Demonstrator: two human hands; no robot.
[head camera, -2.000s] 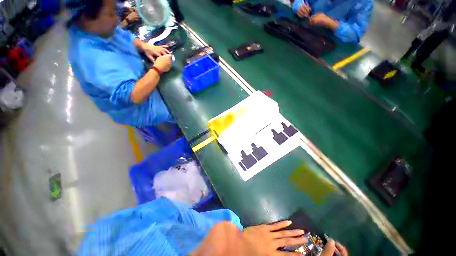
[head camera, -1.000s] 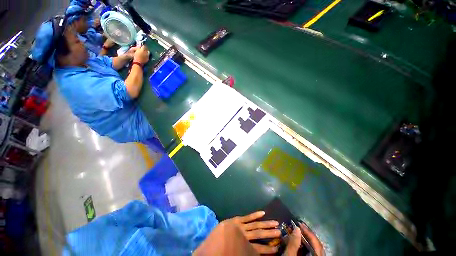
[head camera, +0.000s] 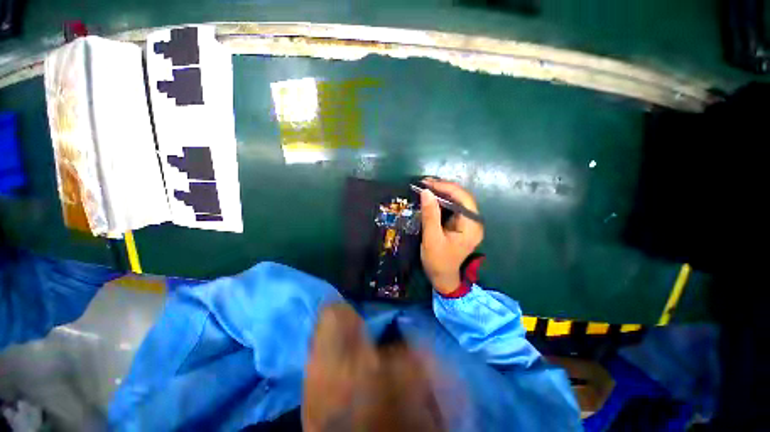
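Observation:
An open phone (head camera: 394, 236) with small silver, blue and gold parts lies in a black phone tray (head camera: 360, 240) on the green bench. My right hand (head camera: 452, 240) is just right of the phone's upper end, with thin metal tweezers (head camera: 435, 197) between thumb and fingers. The tweezers point up and left; whether they touch anything cannot be told. A large blurred skin-coloured shape at the bottom middle, by my left sleeve, appears to be my left hand (head camera: 359, 371); its fingers and any contents cannot be made out.
Black adhesive pieces (head camera: 196, 173) sit on a white liner sheet (head camera: 224, 139) at left, beside a stack of liner sheets (head camera: 110, 135). Yellow tape pieces (head camera: 338, 114) lie above the phone. A dark tall pile (head camera: 696, 186) stands at right. Blue box edge (head camera: 10, 152) at far left.
The view has turned right and down onto the bench. My left hand has come off the phone towards me. My right hand now shows fully, with the tweezers beside the phone.

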